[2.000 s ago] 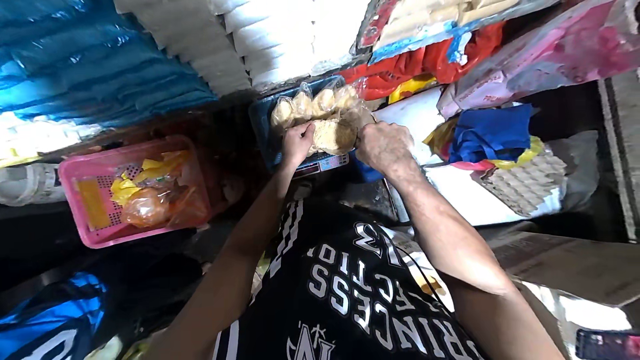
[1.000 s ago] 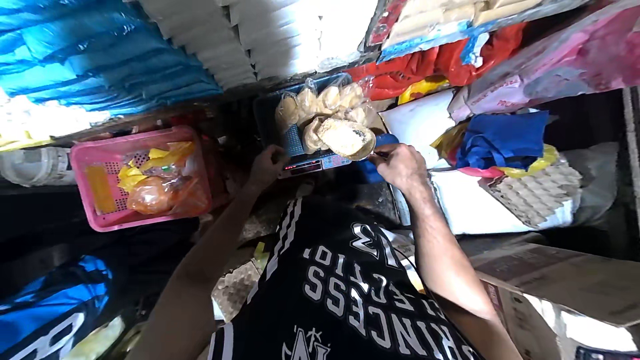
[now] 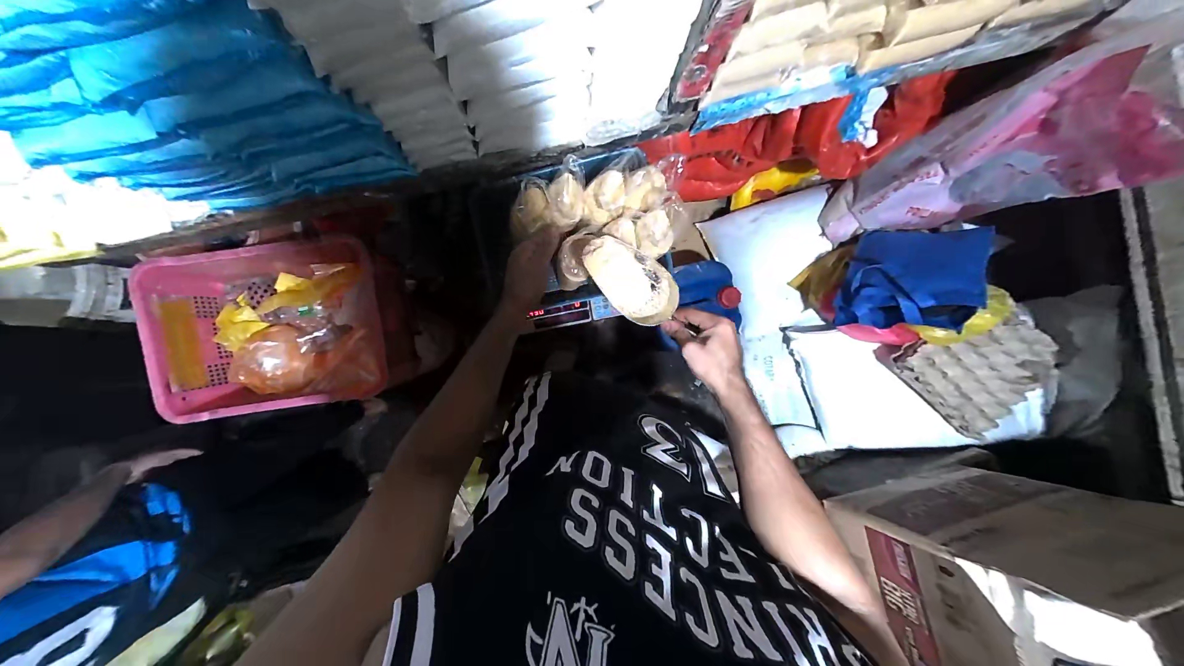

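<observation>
A digital scale point(image 3: 560, 313) with a lit red display carries a blue tray point(image 3: 498, 217) of several clear plastic bags point(image 3: 606, 194) filled with something pale yellow. My right hand point(image 3: 710, 350) grips the handle of a scoop point(image 3: 632, 280), whose oval, light-coloured head lies over the front right of the bags. At the tray's left side, my left hand point(image 3: 532, 268) reaches to the nearest bags; its fingertips are partly hidden, so whether it grips one is unclear.
A pink plastic basket point(image 3: 148, 324) with bagged goods stands left. Stacked blue packs point(image 3: 185, 102) and white packs point(image 3: 518, 74) line the back. White sacks point(image 3: 869, 398), a blue cloth bag point(image 3: 911, 277) and a cardboard box point(image 3: 1017, 546) lie right. Another person's arm point(image 3: 65, 527) shows lower left.
My left hand, lower beside the scale one second ago, has moved up to the bags. The scoop remains in my right hand. Another person's arm has appeared at lower left.
</observation>
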